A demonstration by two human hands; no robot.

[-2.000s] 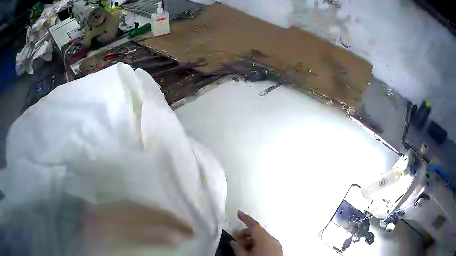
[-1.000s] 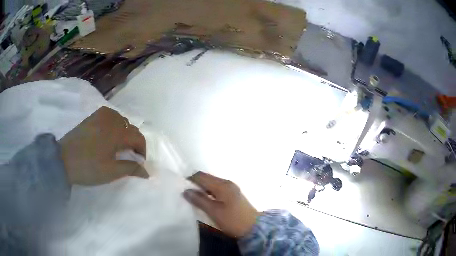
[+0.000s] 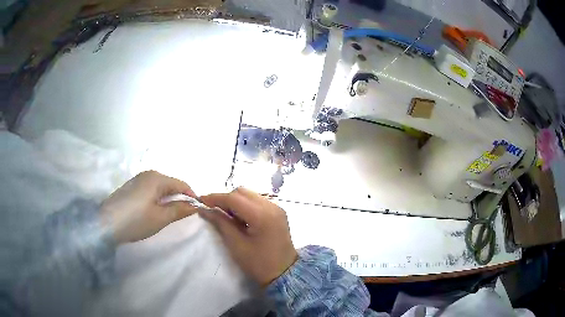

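Note:
White cloth (image 3: 179,266) hangs from my two hands at the lower left and spreads to the left edge. My left hand (image 3: 148,204) pinches its folded edge (image 3: 184,199) between thumb and fingers. My right hand (image 3: 254,232) grips the same edge just to the right, the hands nearly touching. The cloth edge is left of and nearer than the needle plate (image 3: 255,141) and the presser foot area (image 3: 286,151). No cloth lies under the foot. The bright lamp washes out part of the cloth.
The cream sewing machine (image 3: 396,93) fills the right, with a blue hose (image 3: 390,34) on top. A control panel (image 3: 499,74) stands behind it. Looped dark green handles (image 3: 481,238) lie at the table's right. The white table (image 3: 80,80) has a printed ruler (image 3: 384,265) in front. White cloth (image 3: 477,304) lies lower right.
The view has swung right towards the machine. Both hands, first apart with the right one off the cloth, have come together on the cloth's edge. The cloth is now nearer the machine.

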